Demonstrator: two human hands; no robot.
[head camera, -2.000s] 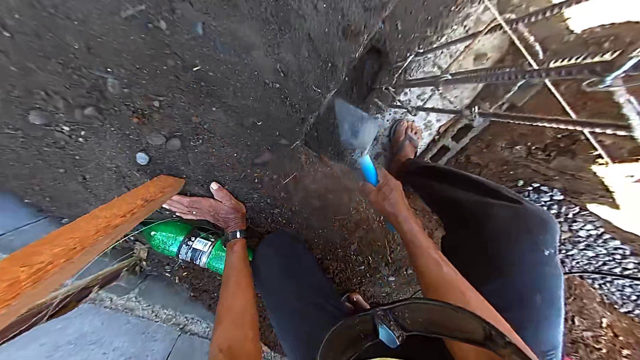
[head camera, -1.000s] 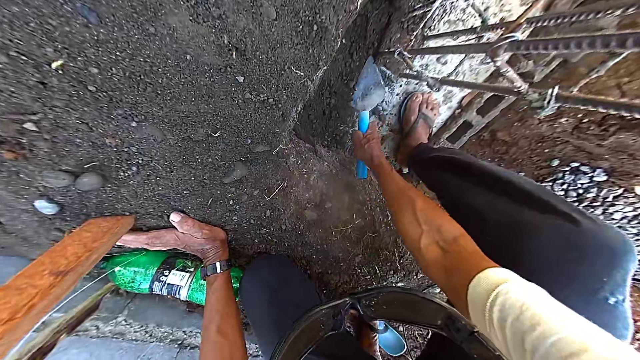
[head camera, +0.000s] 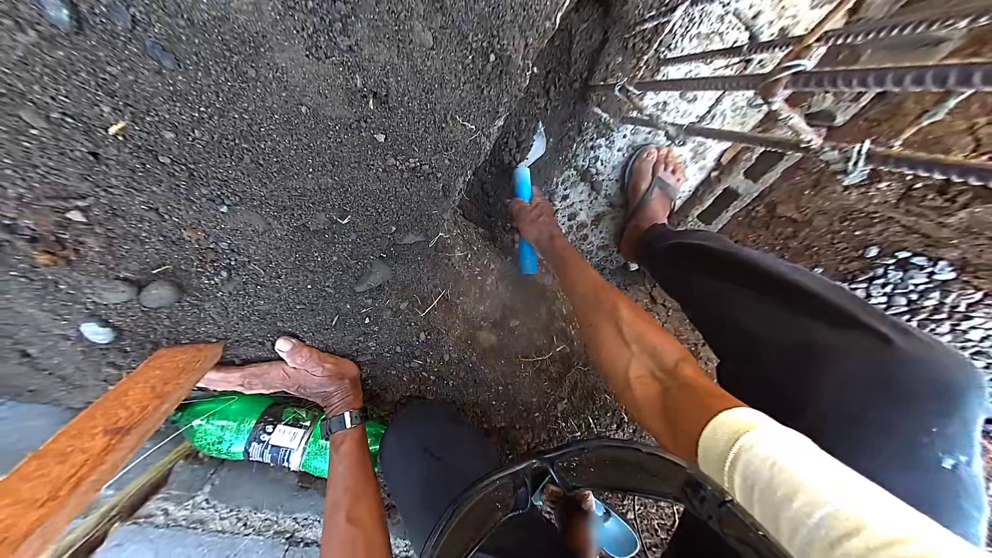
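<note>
My right hand (head camera: 535, 219) is closed round the blue handle of a trowel (head camera: 525, 194). The trowel's blade (head camera: 535, 146) shows nearly edge-on over a narrow trench (head camera: 496, 182) in the dark soil, beside rough concrete. My left hand (head camera: 310, 372), with a wristwatch (head camera: 343, 422) on its wrist, rests on the soil with the thumb raised; its fingertips go behind the end of a wooden board (head camera: 116, 434). Just below that hand a green plastic bottle (head camera: 232, 426) lies on its side, partly hidden by my wrist.
Tied ribbed rebar (head camera: 876, 80) juts in from the upper right above the concrete (head camera: 601, 178). A hollow block (head camera: 736, 186) lies near my sandalled foot (head camera: 653, 186). Gravel (head camera: 922, 298) is at the right. Stones (head camera: 160, 294) dot the soil at left. Grey paving (head camera: 256, 488) runs along the bottom left.
The trowel's blade, seen broad in the earlier frames, has turned nearly edge-on and shifted from beside the foot towards the trench. My left hand stays by the board and bottle.
</note>
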